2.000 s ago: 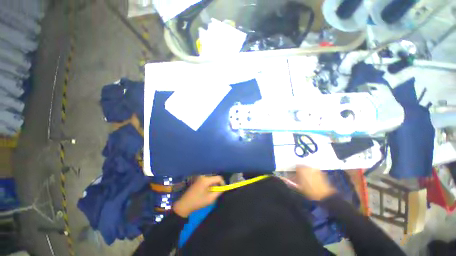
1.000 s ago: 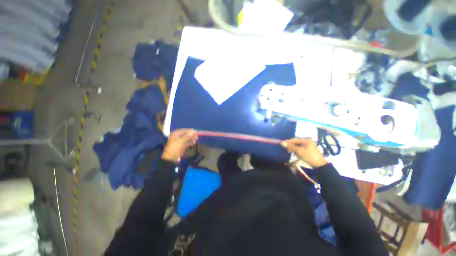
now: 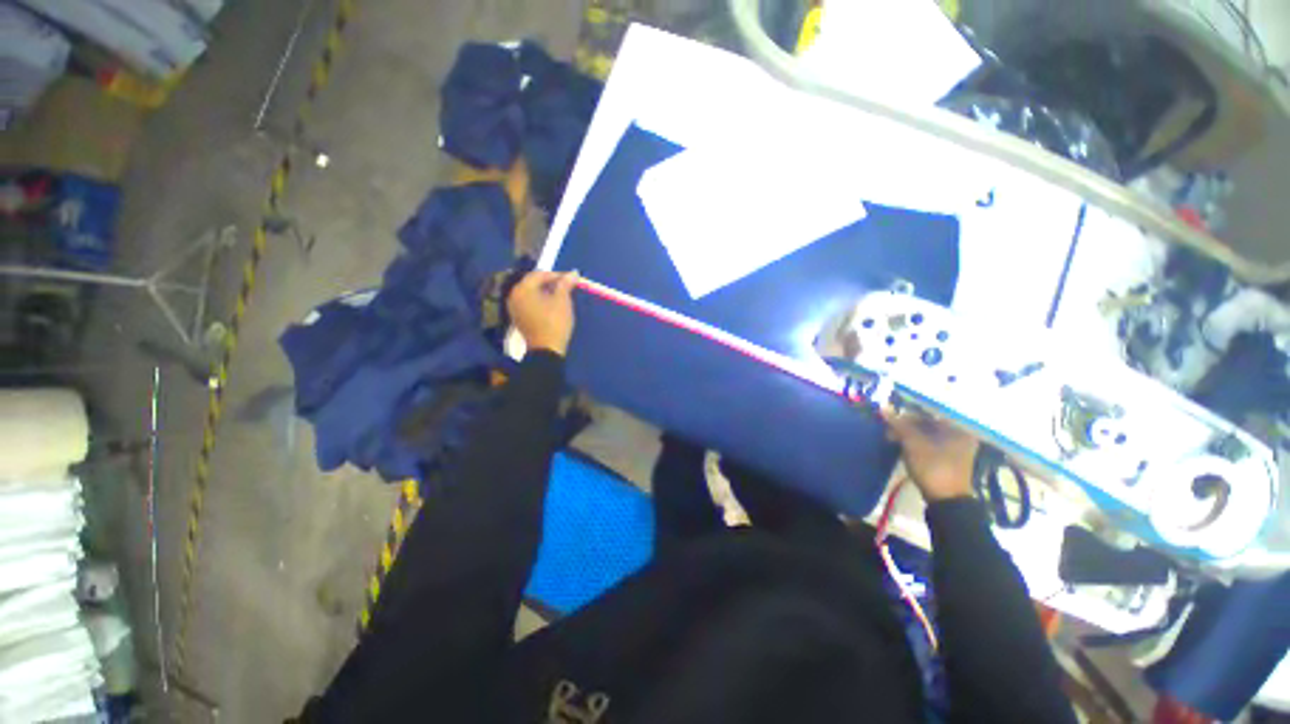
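A navy garment piece [image 3: 693,389] lies on the white table and hangs over its front edge. A tape measure [image 3: 707,334], white and red, is stretched across it. My left hand [image 3: 543,311] pinches the tape at the cloth's left edge. My right hand [image 3: 934,450] holds the tape near the machine head, its fingertips partly hidden there; the loose end hangs below this hand. White paper [image 3: 722,212] lies on the navy cloth. The sewing machine [image 3: 1075,424] stands at the right with its lamp lit.
Black scissors [image 3: 1004,488] lie beside my right hand. Crumpled navy garment parts [image 3: 425,325] are left of the table. A blue chair seat [image 3: 594,530] is below the table edge. A pale trough rim [image 3: 1019,142] runs behind the table. Yellow-black tape [image 3: 262,226] marks the floor.
Since one second ago, the tape has moved from the cloth's front edge farther onto the cloth, still stretched between both hands. The view has turned, so the table appears more tilted.
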